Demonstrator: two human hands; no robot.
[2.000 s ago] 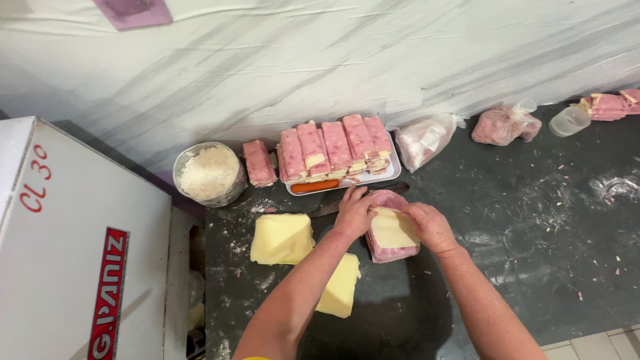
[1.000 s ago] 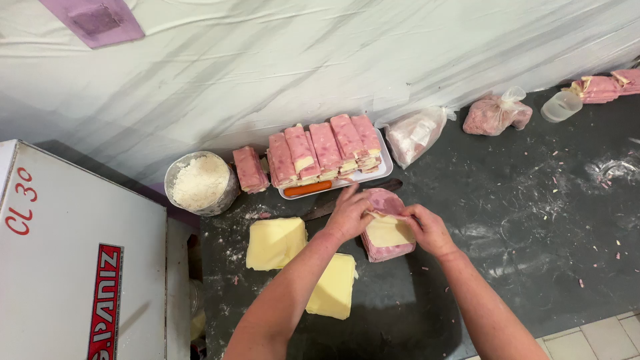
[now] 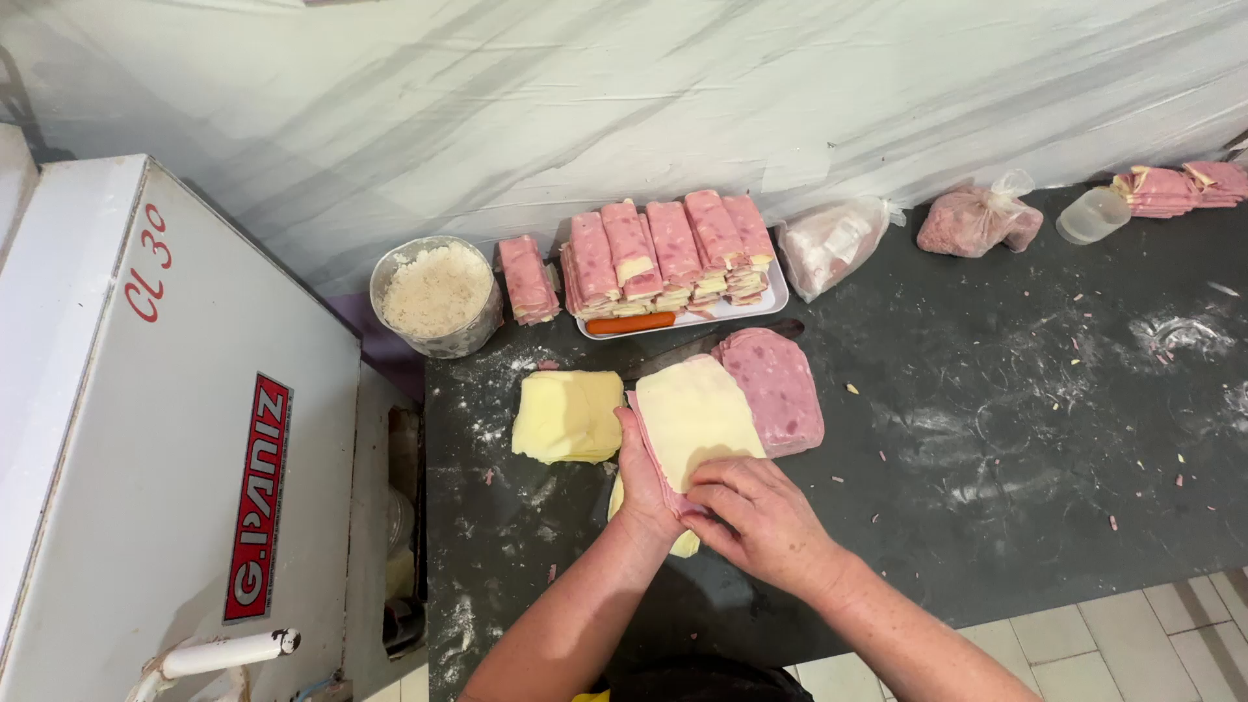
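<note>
My left hand (image 3: 647,480) supports a layered portion of sliced ham topped with a cheese slice (image 3: 697,414) from its left side and below. The fingers of my right hand (image 3: 746,512) grip its near edge. Just right of it lies a stack of pink ham slices (image 3: 775,390). To the left is a stack of cheese slices (image 3: 568,416); another piece of cheese (image 3: 685,544) is mostly hidden under my hands. A knife (image 3: 673,354) lies behind, its blade partly covered. Beyond it, ham-and-cheese rolls (image 3: 673,244) are piled on a white tray (image 3: 777,295) with an orange sausage-like stick (image 3: 630,323).
At the back left stand a tub of flour-like powder (image 3: 436,292) and a single ham block (image 3: 527,280). Along the wall are two plastic bags (image 3: 836,244), a clear cup (image 3: 1093,216) and more ham portions (image 3: 1160,190). A white machine (image 3: 185,419) borders the dark worktop on the left.
My hands have lifted the ham-and-cheese portion off the ham stack and moved it left and nearer, over the loose cheese. The ham stack is now uncovered.
</note>
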